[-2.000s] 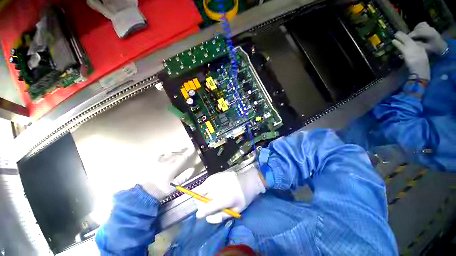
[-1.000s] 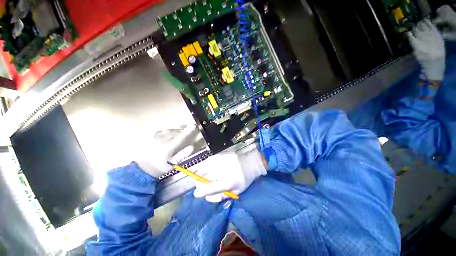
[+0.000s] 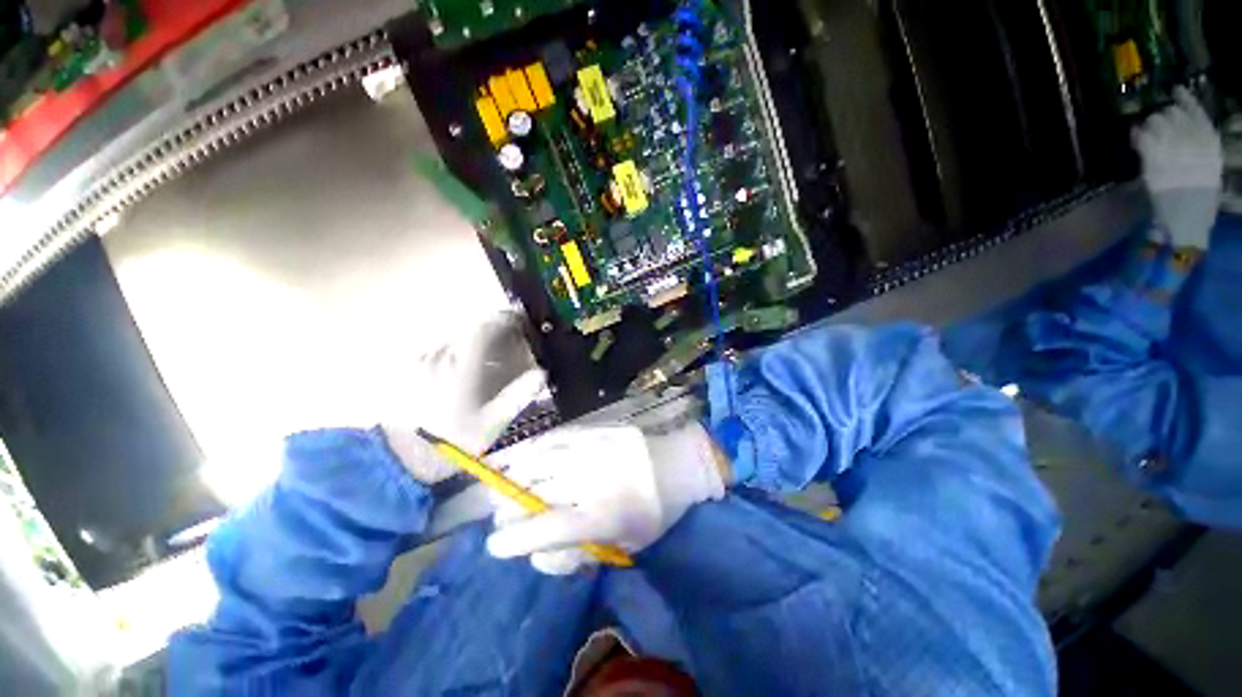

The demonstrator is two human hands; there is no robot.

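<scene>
My right hand (image 3: 593, 497), in a white glove, is closed around a slim yellow tool (image 3: 493, 479) below the conveyor's near rail. The tool's dark tip points up and left. My left hand (image 3: 443, 443), also in a white glove, is beside the tip at the near edge of the shiny plate; glare washes it out and its fingers are unclear. A green circuit board (image 3: 640, 177) with yellow blocks and round cans lies on a black carrier (image 3: 579, 381), ahead of my right hand. Neither hand touches the board.
A blue cord (image 3: 692, 177) crosses over the board to my right cuff. A shiny metal plate (image 3: 300, 259) lies left of the carrier, between toothed chains. A red mat (image 3: 96, 116) is at upper left. Another person's gloved hand (image 3: 1181, 164) is by a board at far right.
The view has shifted, so the board and conveyor sit higher in the picture and the loose glove and tape roll are out of view. Both my hands keep much the same pose, the right still holding the tool.
</scene>
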